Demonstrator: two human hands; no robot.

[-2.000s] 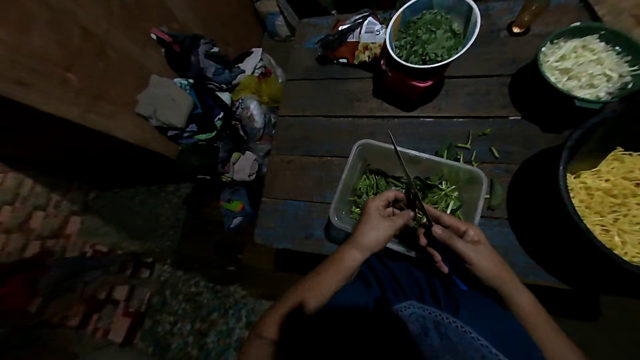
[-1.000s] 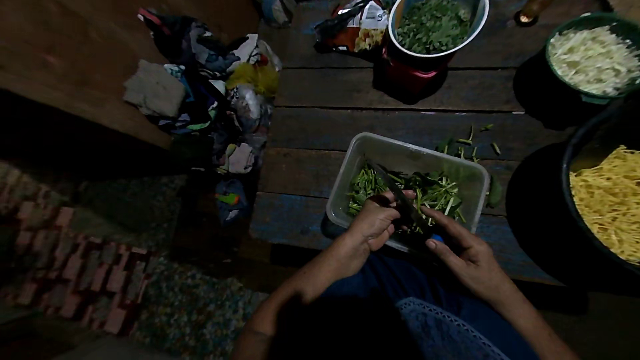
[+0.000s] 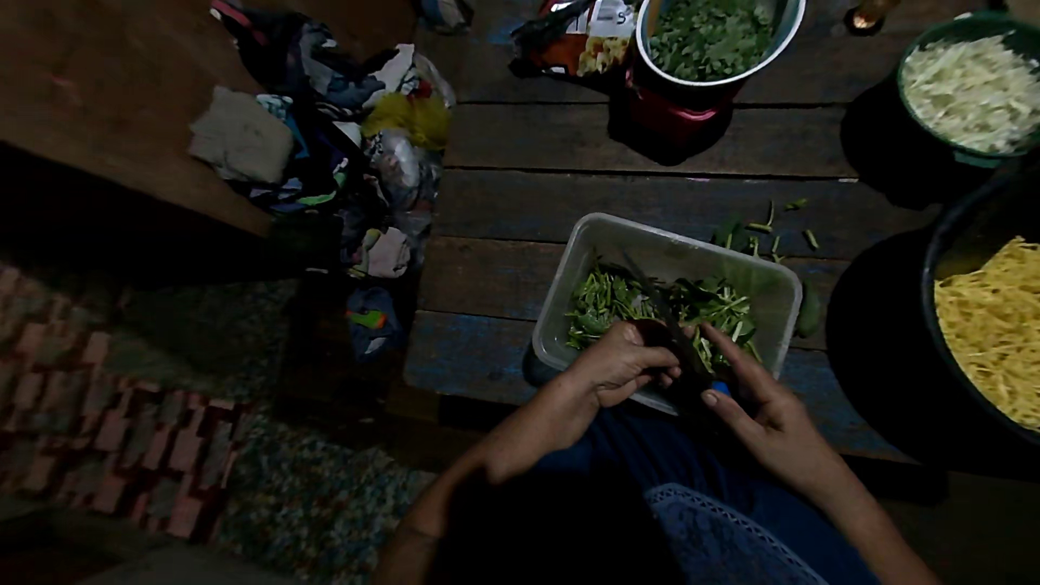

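A clear plastic container (image 3: 569,268) holds cut green vegetable pieces (image 3: 609,296). Over its near edge my right hand (image 3: 760,402) grips a knife (image 3: 662,313) by its blue handle, the dark blade pointing up and left across the container. My left hand (image 3: 626,366) is closed beside the blade, at the near left of the container; what lies between its fingers is too dark to make out well, perhaps a bit of greens. Loose green stems (image 3: 760,227) lie on the wooden planks behind the container.
A large dark pot (image 3: 934,301) of yellow noodles stands at right, with a green bowl (image 3: 906,106) of shredded pale vegetable behind it. A white-rimmed bowl (image 3: 691,81) of leafy greens and a red-brown packet (image 3: 573,49) are at the back. Clothes and plastic bags (image 3: 398,162) are heaped at left.
The knife blade, raised above the container two seconds ago, has come down lower over the greens. Both hands stay close together at the container's near edge.
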